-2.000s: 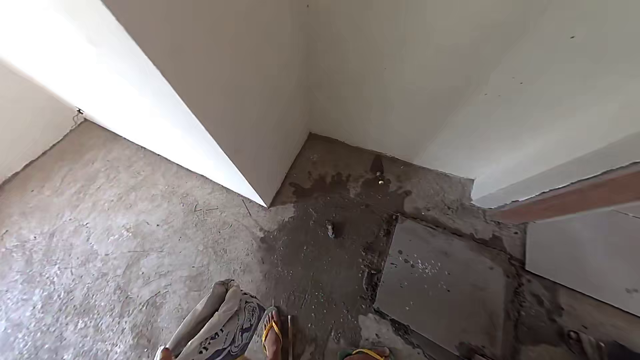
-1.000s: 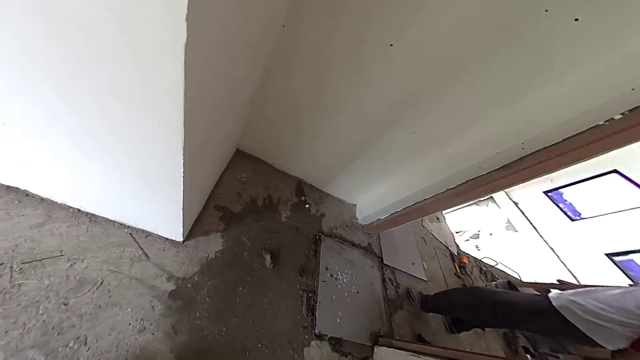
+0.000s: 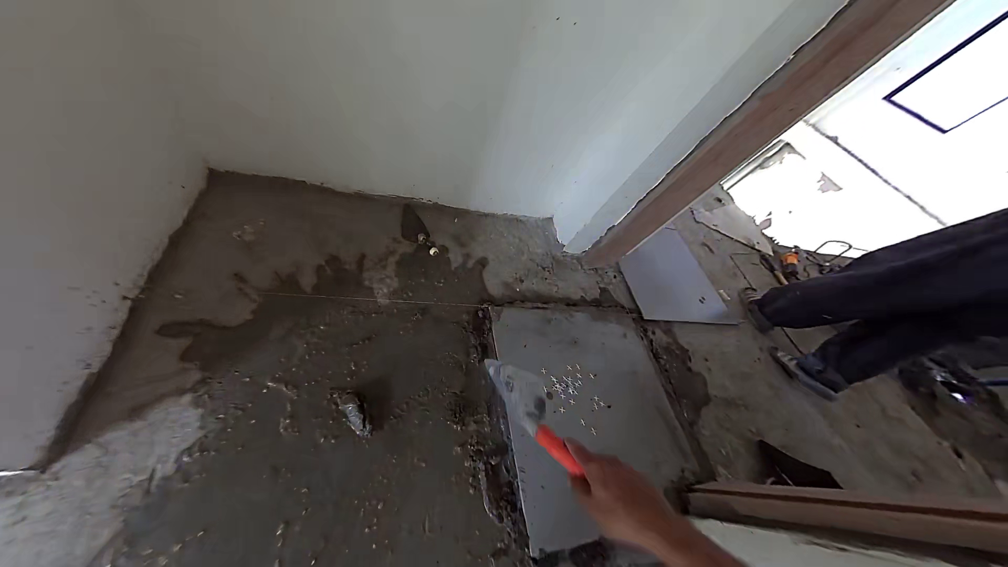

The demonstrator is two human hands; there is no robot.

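Note:
My right hand (image 3: 630, 500) grips the red handle of a trowel (image 3: 520, 394), its grey blade over the left edge of a laid floor tile (image 3: 591, 465). Several small white cross-shaped tile spacers (image 3: 568, 386) lie on that tile, right of the blade. Left of it spreads dark wet mortar (image 3: 276, 457), with a small grey lump (image 3: 352, 411) on it. A thin string line (image 3: 378, 299) runs across the floor to the tile's upper corner. Near the back wall lies a second trowel (image 3: 413, 226). My left hand is out of view.
A wooden door frame (image 3: 756, 110) slants down at the right, with another tile (image 3: 673, 279) past its foot. A person in dark trousers (image 3: 913, 276) stands beyond the doorway. An orange tool (image 3: 790, 258) lies near their feet. A wooden beam (image 3: 850, 512) crosses the lower right.
My right hand has come into view with a trowel in it. The view has moved closer to the tile. The person beyond the doorway shows in the one-second-old frame too.

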